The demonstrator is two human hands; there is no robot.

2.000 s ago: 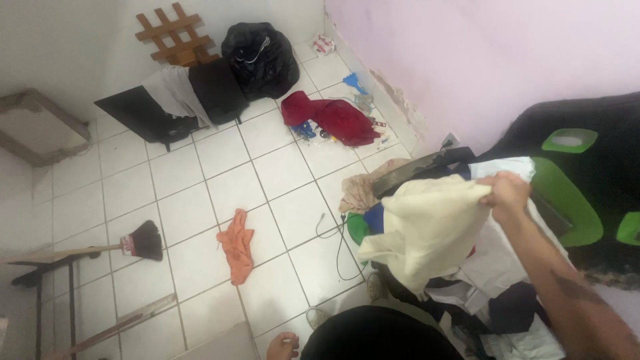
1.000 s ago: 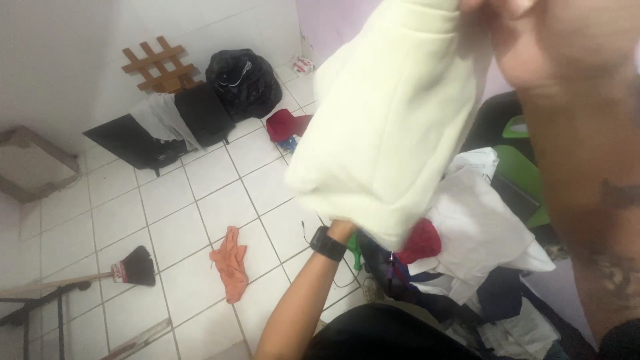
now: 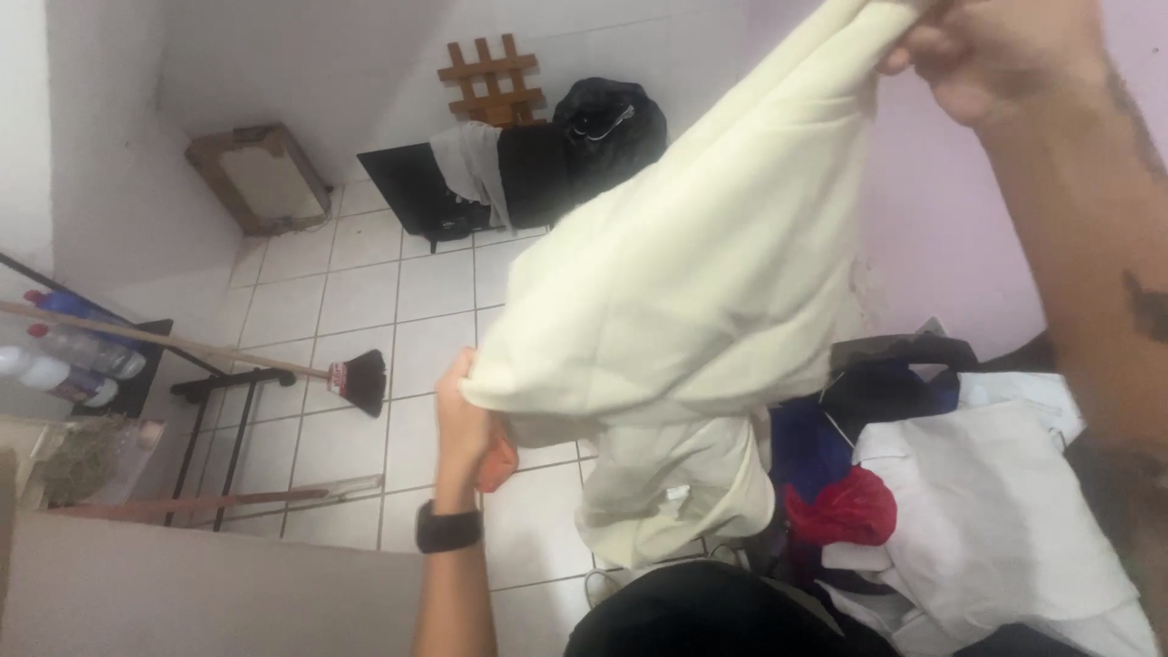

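A pale yellow cloth garment (image 3: 675,265) is stretched between my two hands, its lower part hanging loose in folds with a small white tag showing. My left hand (image 3: 461,424), with a black watch on the wrist, grips its left edge. At the upper right, my right hand (image 3: 1004,55) holds a bunched end high up. An orange cloth (image 3: 497,456) on the floor is partly hidden behind my left hand. Below my right arm lies a pile of clothes with a white garment (image 3: 995,520), a red cloth (image 3: 844,511) and dark blue fabric (image 3: 808,447).
A broom (image 3: 358,381) leans across a black metal frame (image 3: 233,379) at left, near plastic bottles (image 3: 91,351). By the far wall are a black plastic bag (image 3: 611,123), a wooden lattice (image 3: 493,78), a black panel with grey cloth (image 3: 470,164) and a framed box (image 3: 265,182).
Two seconds ago only my right hand visibly held the pale garment, over the clothes pile. It is now raised and spread, with my left hand gripping its other side. The view has shifted.
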